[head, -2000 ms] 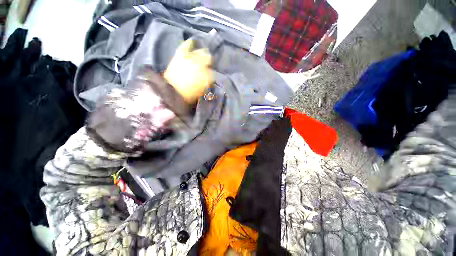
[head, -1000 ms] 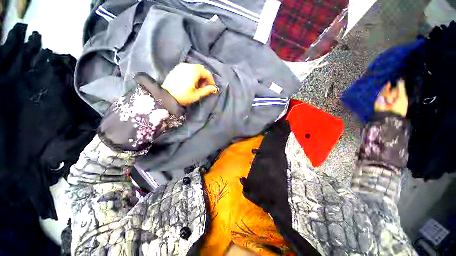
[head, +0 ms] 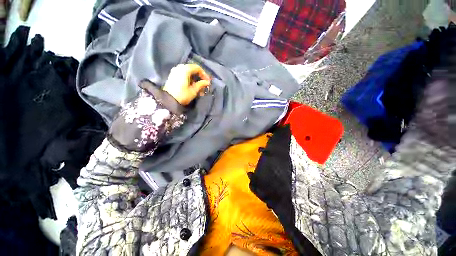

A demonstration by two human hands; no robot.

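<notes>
The grey garment [head: 240, 60] with paired white stripes lies spread and folded over the table and lap. My left hand [head: 186, 84] is on it near the middle, thumb and forefinger pinched together on a fold of the cloth. A tiny shiny spot shows at the fingertips; I cannot tell if it is a button or a needle. My right hand is not visible; only its blurred sleeve shows at the right edge.
Black garments [head: 37, 115] lie at left. A red plaid pad [head: 305, 27] is at the top. A flat red pad [head: 316, 132] is by the lap. Blue cloth [head: 382, 87] and black cloth lie at right, beside my right arm.
My right hand, over the blue cloth a second ago, has moved right and out of sight. My left hand has shifted slightly left and still pinches the garment.
</notes>
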